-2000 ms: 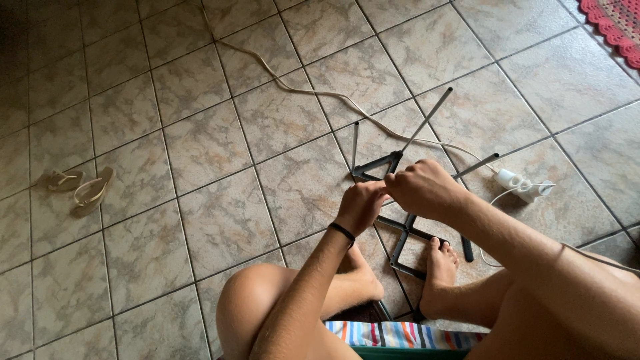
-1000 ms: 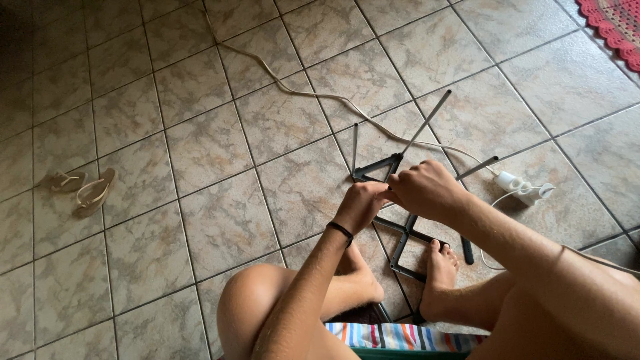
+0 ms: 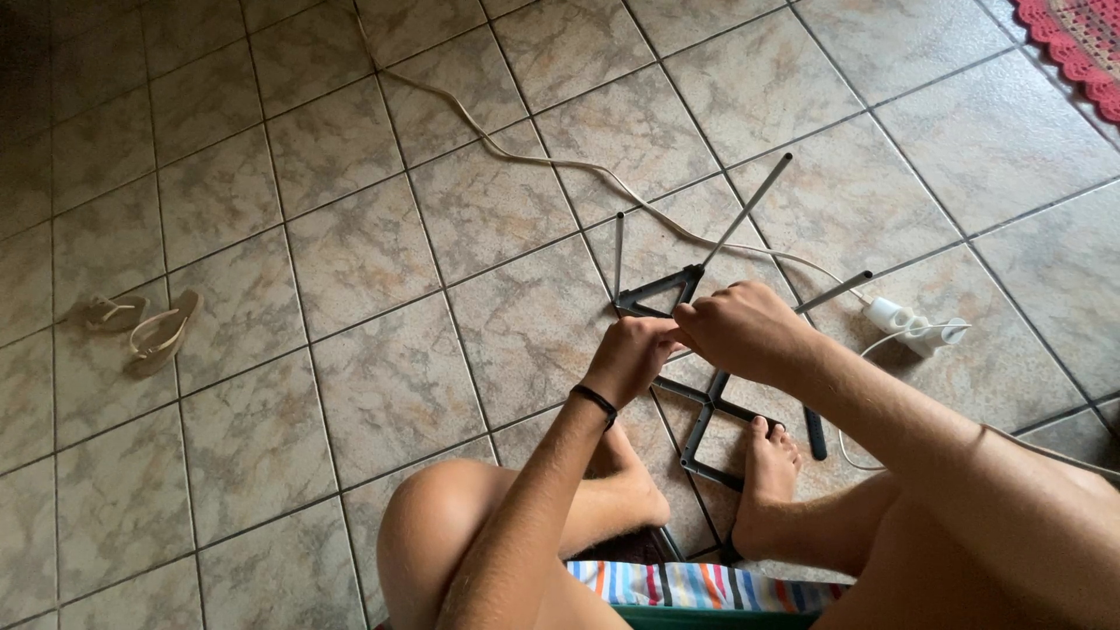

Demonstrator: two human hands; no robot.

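Over a black plastic frame with metal tubes (image 3: 707,404), my left hand (image 3: 632,354) and my right hand (image 3: 744,332) meet at the fingertips. Their fingers are closed together, and whatever lies between them is hidden. Beyond the hands, a triangular black section (image 3: 658,292) carries a long upright metal tube (image 3: 748,210) and a shorter one (image 3: 619,254). Another metal tube (image 3: 836,291) sticks out to the right of my right hand. The frame's near part lies on the floor by my right foot. A black bar (image 3: 815,433) rests to the right of that foot.
A white power strip (image 3: 914,325) with a plug lies on the tiled floor at right, its pale cord (image 3: 560,163) running to the upper left. A pair of flip-flops (image 3: 166,334) lies at left. A red crocheted rug (image 3: 1072,52) edges the upper right corner.
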